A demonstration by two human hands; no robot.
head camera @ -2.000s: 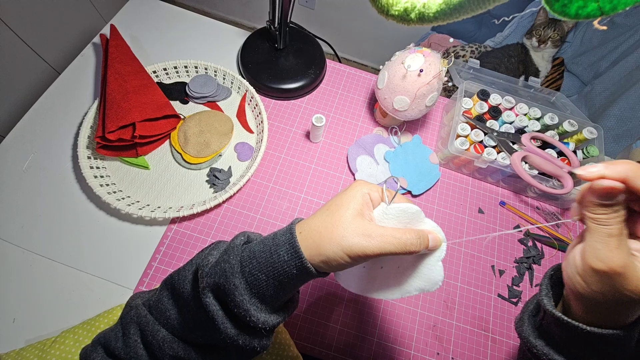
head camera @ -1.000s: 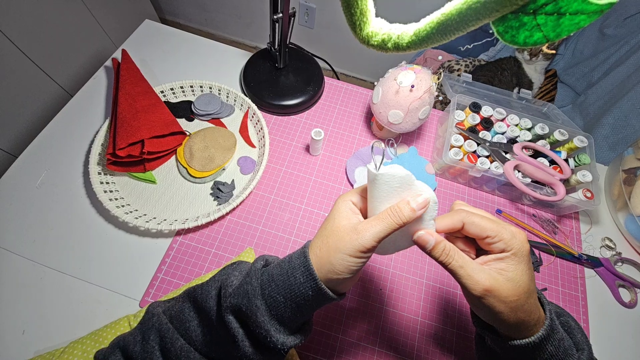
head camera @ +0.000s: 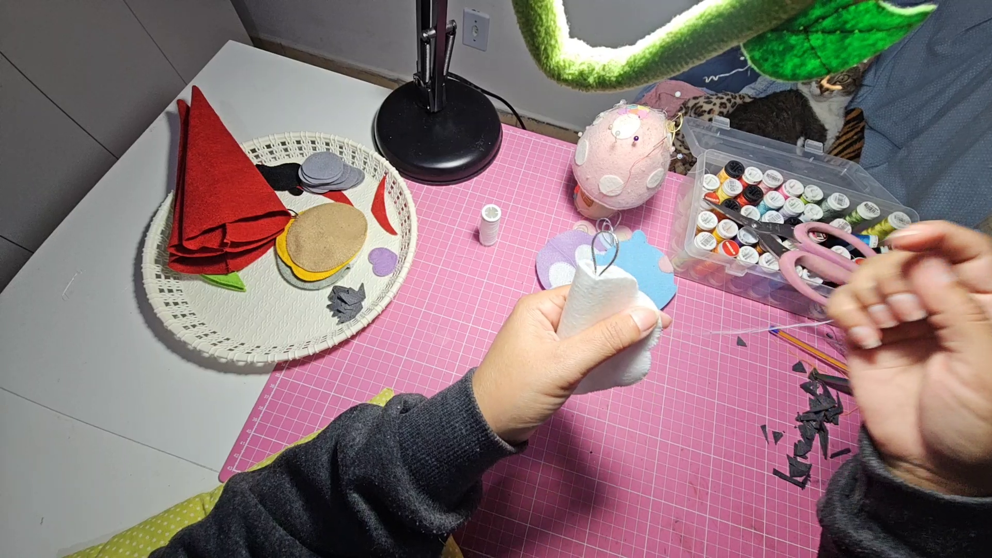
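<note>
My left hand [head camera: 550, 356] grips a folded white felt piece [head camera: 601, 298], thumb across its front. A thin wire loop [head camera: 604, 252] stands up from the top of the felt. Beyond it on the pink cutting mat lie blue [head camera: 642, 267] and purple [head camera: 559, 252] felt shapes. At the right, my right hand [head camera: 918, 333] is raised with bent fingers, pinching a pale thread that stretches left toward the felt; whether a needle is in the fingers cannot be told. Pink-handled scissors [head camera: 825, 260] rest on the thread box, just behind my right hand.
A white woven tray [head camera: 232, 341] holds red, tan, yellow and grey felt pieces. Near the middle stand a white thread spool [head camera: 489, 226], a black lamp base [head camera: 438, 132] and a pink pincushion [head camera: 622, 159]. A clear box [head camera: 690, 232] holds thread spools. Dark scraps [head camera: 814, 426] and a pencil [head camera: 810, 349] lie right.
One second ago my right hand was at the edge of the white felt; it has moved away to the right, with the thread drawn out. My left hand still grips the felt.
</note>
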